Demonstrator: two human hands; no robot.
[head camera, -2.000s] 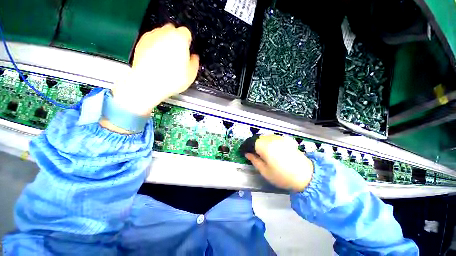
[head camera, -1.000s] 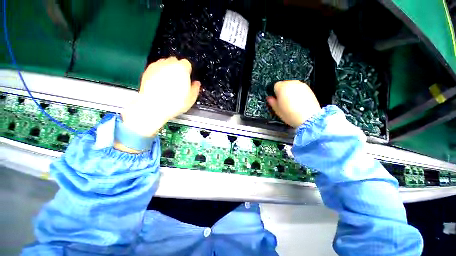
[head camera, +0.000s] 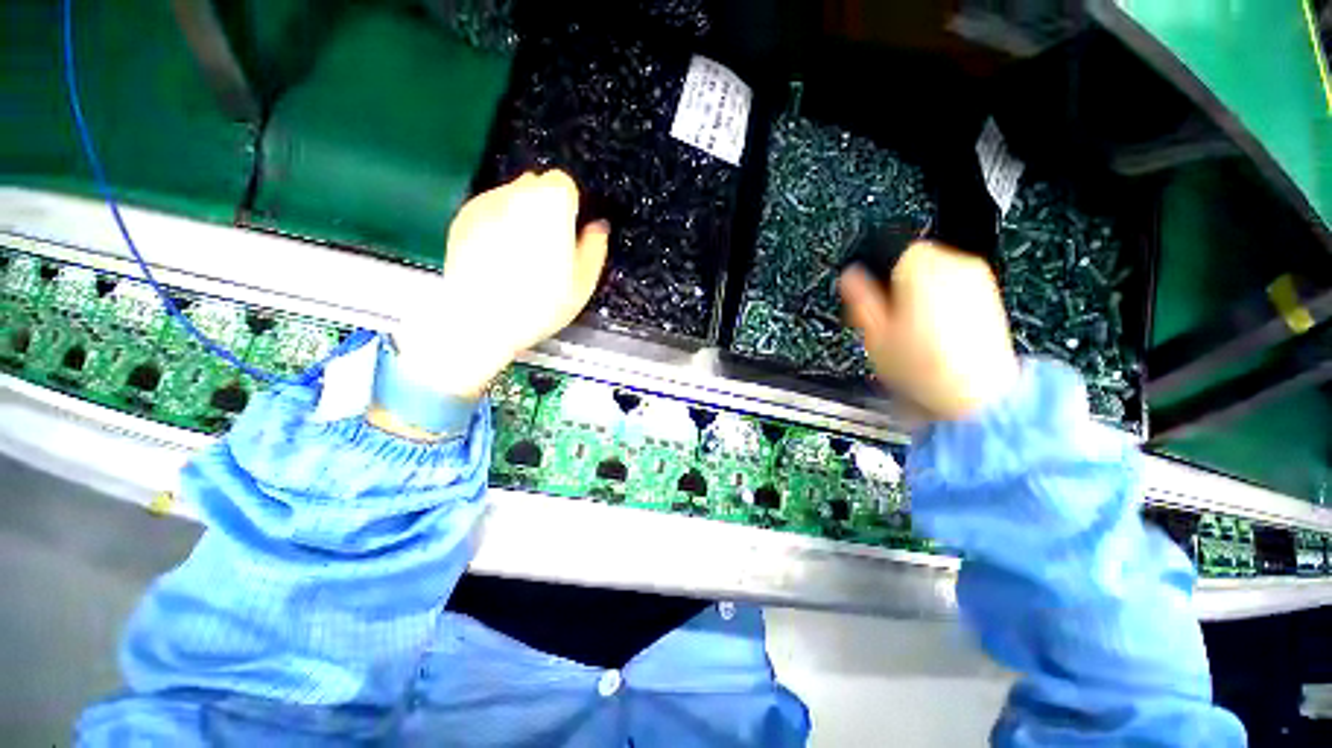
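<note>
My left hand (head camera: 514, 278) is over the near left part of the left bin of dark components (head camera: 650, 212). Its fingertips are hidden, so I cannot tell what they hold. My right hand (head camera: 935, 314), blurred, is over the right side of the middle bin of green components (head camera: 818, 205). Dark patches show at its fingertips; I cannot tell whether it holds a part. A row of green circuit boards (head camera: 657, 460) lies in the pale metal rail (head camera: 701, 563), below both hands.
A third bin of green components (head camera: 1059, 263) stands at the right. White labels (head camera: 713, 108) are on the bins. A blue cord (head camera: 132, 241) crosses the rail at the left to the pale blue wrist band (head camera: 424, 402). Dark bars (head camera: 1234, 336) stand at the far right.
My right hand has moved from the boards up to the middle bin, then slightly right over it. My left hand stays at the left bin. The view has shifted slightly.
</note>
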